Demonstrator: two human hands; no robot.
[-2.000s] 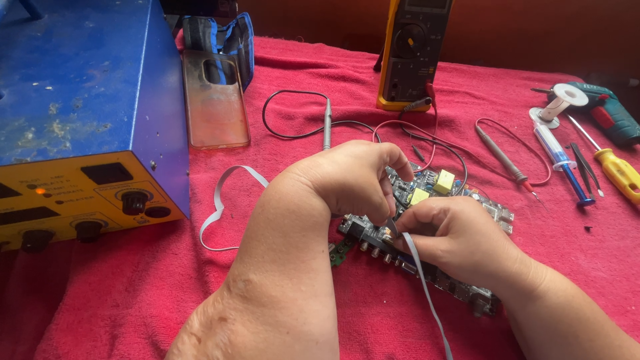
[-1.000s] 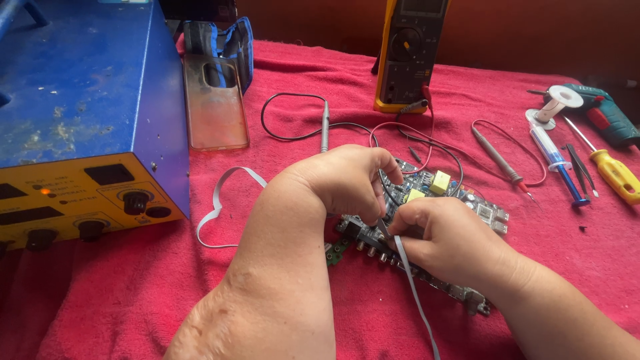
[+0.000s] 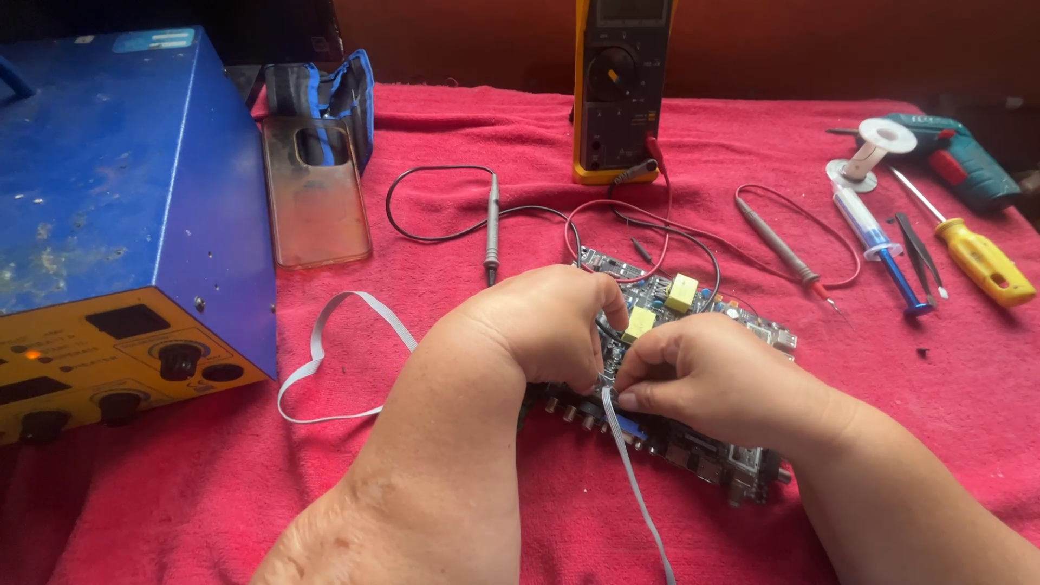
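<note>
A circuit board with yellow transformers and a row of metal jacks lies on the red cloth, partly under both hands. My left hand reaches over it from the left, fingertips bent down beside the end of a flat grey ribbon cable. From the right, my right hand has its thumb and forefinger close together at the same cable end. Whether either hand pinches the cable or its connector is hidden by the fingers. The cable runs down toward the front edge of the view. A looped grey ribbon shows left of my left forearm.
A blue and yellow bench station stands left, near a phone case. A multimeter stands at the back; its black probe and red probe lie on the cloth. Rightward are a solder spool, syringe, tweezers, yellow-handled screwdriver and power tool.
My right hand's fingers have shifted slightly at the cable end, and the cable's free length hangs in a different curve. My left hand stays over the board.
</note>
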